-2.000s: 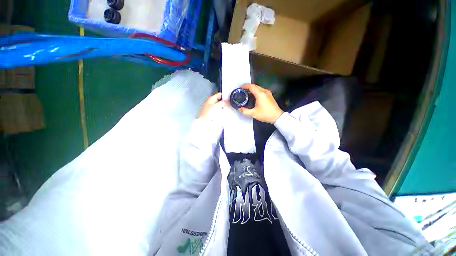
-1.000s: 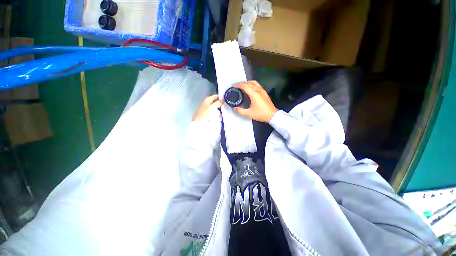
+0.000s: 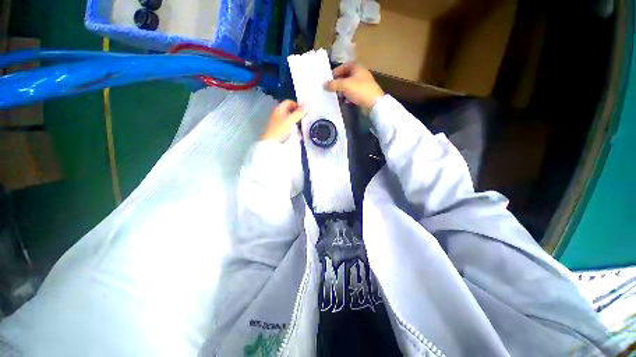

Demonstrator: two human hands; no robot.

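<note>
A white foam sheet [image 3: 328,178] lies lengthwise on my lap, its jagged far end near the carton. A round black part [image 3: 323,132] stands on the middle of the sheet, ringed face up, with no hand on it. My left hand [image 3: 282,120] holds the sheet's left edge, just beyond the black part. My right hand [image 3: 356,85] grips the sheet's right edge further up, thumb and fingers at the edge.
An open carton [image 3: 397,52] with white wrapped parts [image 3: 345,31] stands ahead. A blue tote [image 3: 160,38] with black parts [image 3: 146,19] is ahead left, behind a film-wrapped blue handle [image 3: 118,73] with a red cord [image 3: 230,85]. A large foam mass [image 3: 153,237] lies at my left.
My right hand has let go of the black part and moved up to the sheet's right edge. The black part now stands alone on the sheet. My left hand has moved slightly up.
</note>
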